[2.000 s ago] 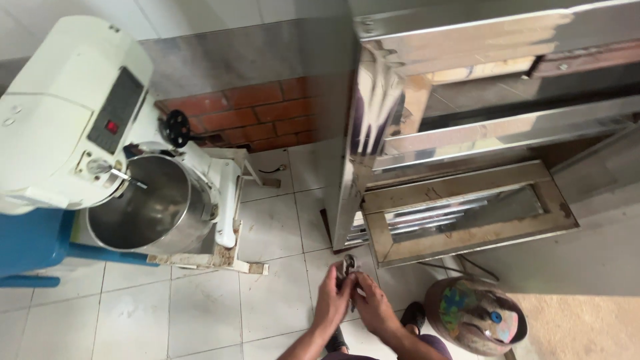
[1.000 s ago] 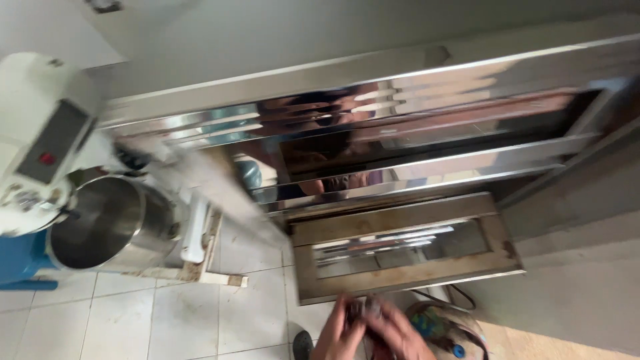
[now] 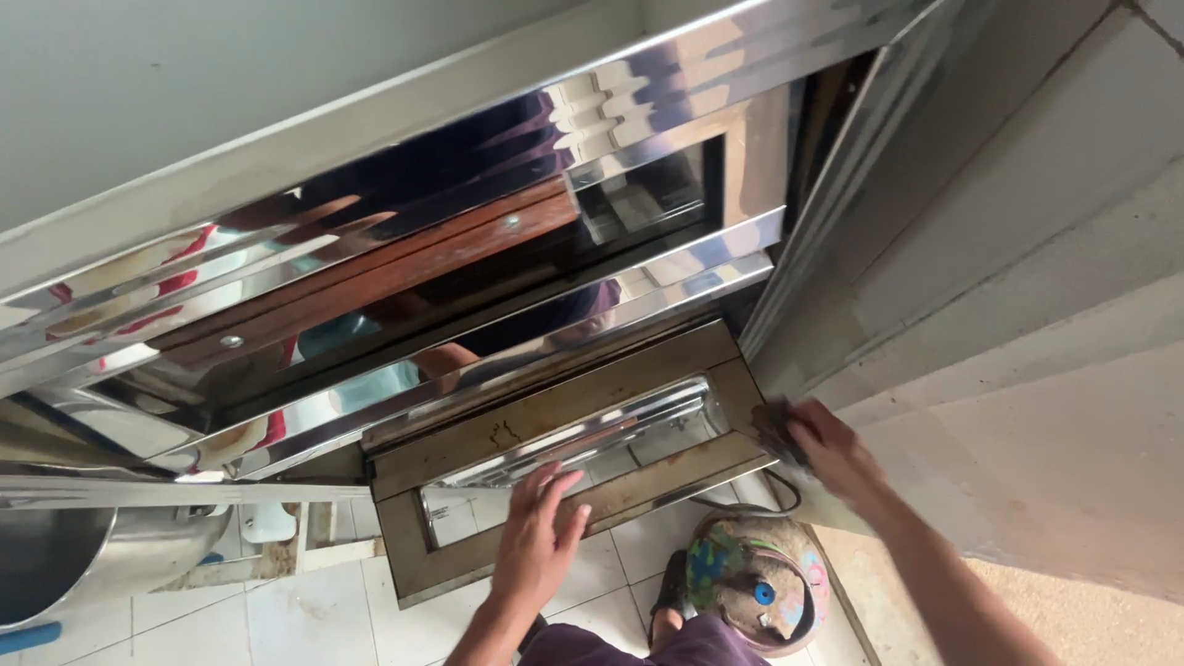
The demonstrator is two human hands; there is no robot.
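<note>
A metal oven door [image 3: 592, 504] with a glass window is folded down, its inner face up and marked with brown stains. My left hand [image 3: 541, 527] lies over the near rail of this door, fingers apart and holding nothing. At the door's right end, my right hand [image 3: 823, 444] grips a dark scouring pad [image 3: 784, 430], blurred, against the frame's corner. Above the lowered door is an upper oven door [image 3: 462, 268] of polished metal, with a reddish wooden handle [image 3: 388, 273] across its glass.
A gas cylinder [image 3: 731, 573] with a blue valve cap stands on the tiled floor by my feet. At the lower left is a steel mixer bowl [image 3: 83, 555] beside a worn stand [image 3: 305, 546]. A dark hose [image 3: 786, 490] curves behind the lowered door. The wall [image 3: 1017, 370] rises at right.
My hands were together below the lowered door; now they are apart, the left over its near rail and the right at its right end. The view has moved closer to the oven.
</note>
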